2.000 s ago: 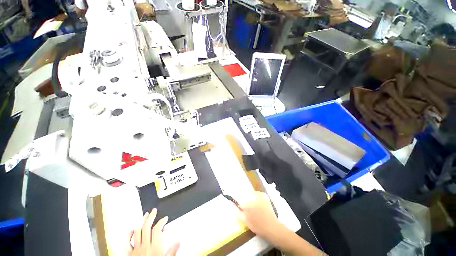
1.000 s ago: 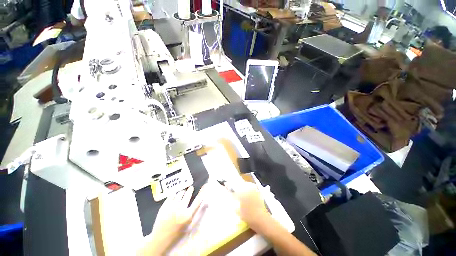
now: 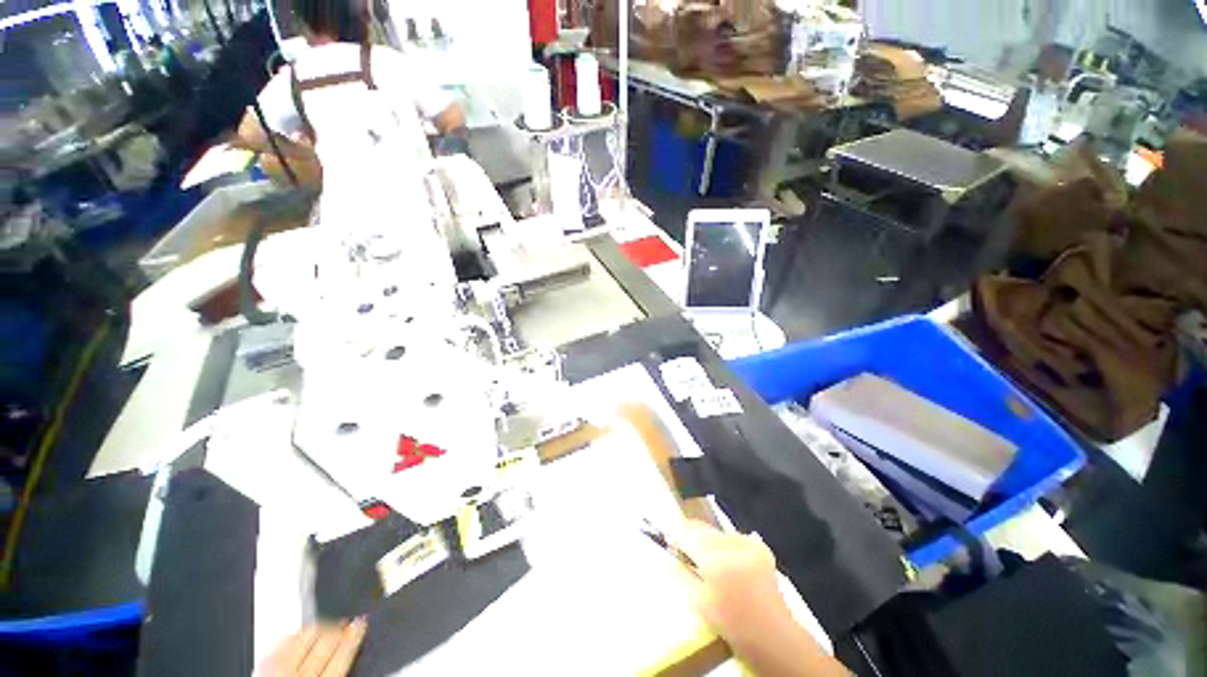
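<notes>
A black fabric panel (image 3: 457, 595) lies at the machine head and partly under the white template board (image 3: 602, 582). A white label with dark lettering (image 3: 413, 561) lies on it, left of the yellow-edged label clamp frame (image 3: 492, 524). My left hand (image 3: 314, 648) is at the panel's lower left edge, cut off by the picture's bottom; whether it grips the fabric is unclear. My right hand (image 3: 735, 575) is over the board's right side, shut on a slim dark pointed tool (image 3: 669, 544), perhaps snips or tweezers.
The white sewing machine (image 3: 384, 410) stands ahead. White labels (image 3: 699, 385) lie right of it, near an upright tablet (image 3: 725, 265). A blue bin (image 3: 1046, 443) and black fabric stack (image 3: 1032, 622) are at right. A person (image 3: 338, 79) is behind the machine.
My left hand has moved left and down, away from the board. The label now shows left of the clamp frame. The view has shifted, showing a person behind the machine.
</notes>
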